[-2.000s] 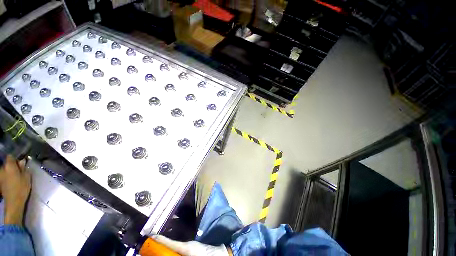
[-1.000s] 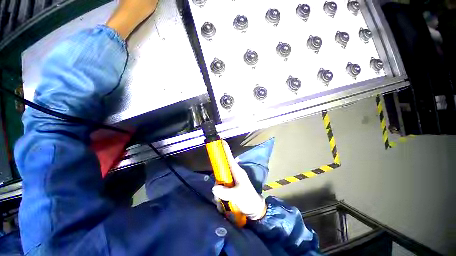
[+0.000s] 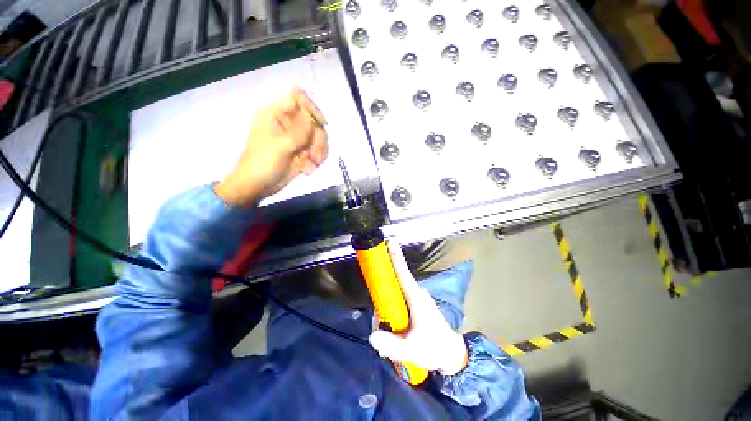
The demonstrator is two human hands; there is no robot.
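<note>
My right hand (image 3: 424, 330), in a white glove, is closed around the orange-yellow electric screwdriver (image 3: 381, 284). Its black nose and thin bit point up and away, over the right end of the silver-grey metal case (image 3: 189, 127). My left hand (image 3: 284, 148) is bare and hovers over the case, left of the bit, with its fingers curled together. It is blurred, and whether a small screw is between the fingertips cannot be told. The case lies on a green board (image 3: 97, 205). My left forearm hides part of its near side.
The white ball transfer table (image 3: 486, 107) adjoins the case on the right. A roller conveyor (image 3: 156, 37) runs behind. A black cord (image 3: 78, 234) crosses my left sleeve. A red pad (image 3: 247, 251) shows by the near rail. Another pale case (image 3: 18, 205) is at far left. Yellow-black tape marks the floor.
My left hand has come down from the case's far edge towards the bit. My right hand still holds the screwdriver, now with its bit visible. The view has shifted, showing more line at left.
</note>
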